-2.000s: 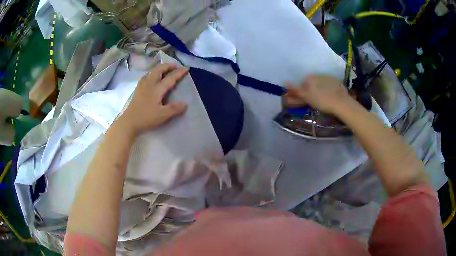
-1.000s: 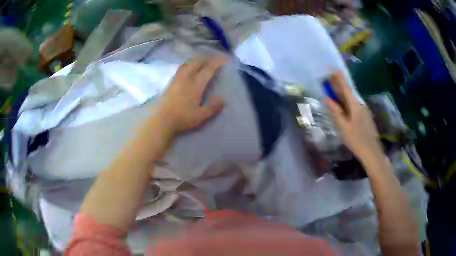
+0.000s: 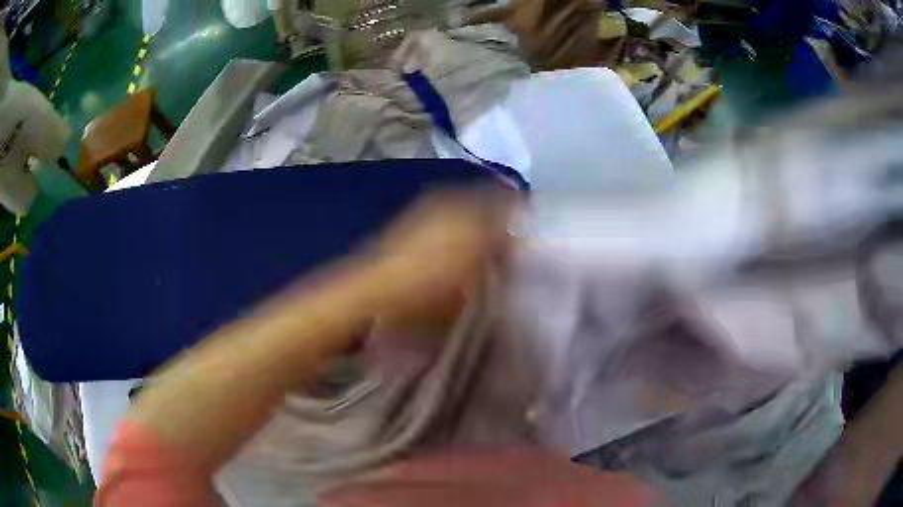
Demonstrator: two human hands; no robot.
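The navy padded board lies bare across the left and middle, with its rounded end at the left. The light grey garment is bunched at the board's right end. A blurred mass of white and grey cloth extends to the right edge, raised in front of the camera. My left hand is blurred at the board's right end, against the cloth; its fingers cannot be made out. Only my right forearm shows at the lower right edge; that hand is hidden by the cloth or out of the picture. The iron cannot be seen.
More grey cloth lies behind the board with a narrow navy strip. The white table shows at the back. A brown wooden stool stands at the far left on the green floor.
The garment has come off the board towards the right, baring the navy surface. My left hand has moved right and is blurred. My right hand and the iron have left sight.
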